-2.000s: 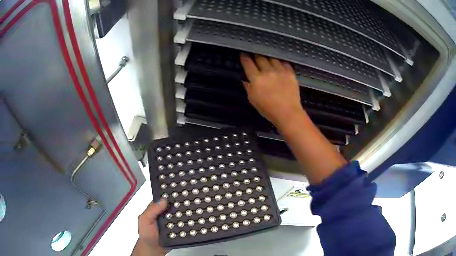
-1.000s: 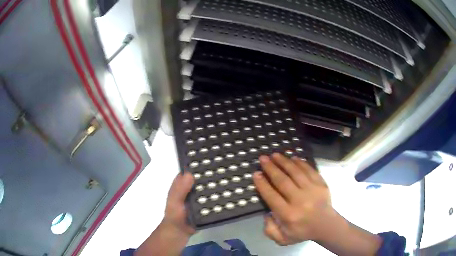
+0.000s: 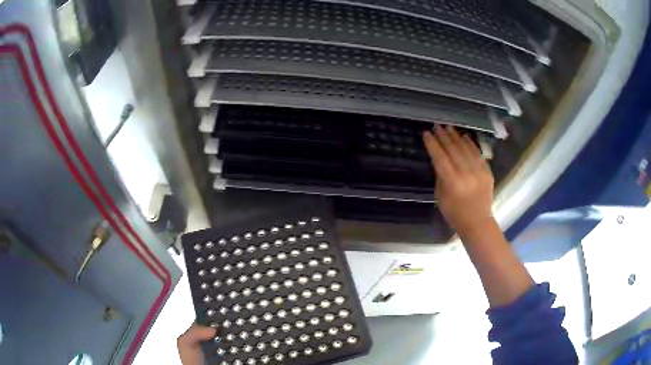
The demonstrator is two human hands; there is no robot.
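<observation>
My left hand (image 3: 194, 343) grips the left edge of a loaded black tray (image 3: 275, 292) low in front of the chamber. The tray carries a grid of shiny silver round parts. My right hand (image 3: 462, 175) reaches into the chamber at the right, its fingertips at a dark tray (image 3: 392, 139) on a shelf below the bare grey ones. Whether the fingers hold that tray cannot be told. Another dark tray (image 3: 278, 128) lies to its left on the same level.
Grey perforated shelves (image 3: 342, 60) are stacked above. The thick door (image 3: 50, 164) with double red seal lines and brass-fitted tubing stands at left. White cabinet doors (image 3: 403, 281) are below, and a blue panel (image 3: 557, 228) is at right.
My right hand has left the loaded tray and moved up into the chamber's right side. The loaded tray in my left hand has moved down and left. The view has shifted.
</observation>
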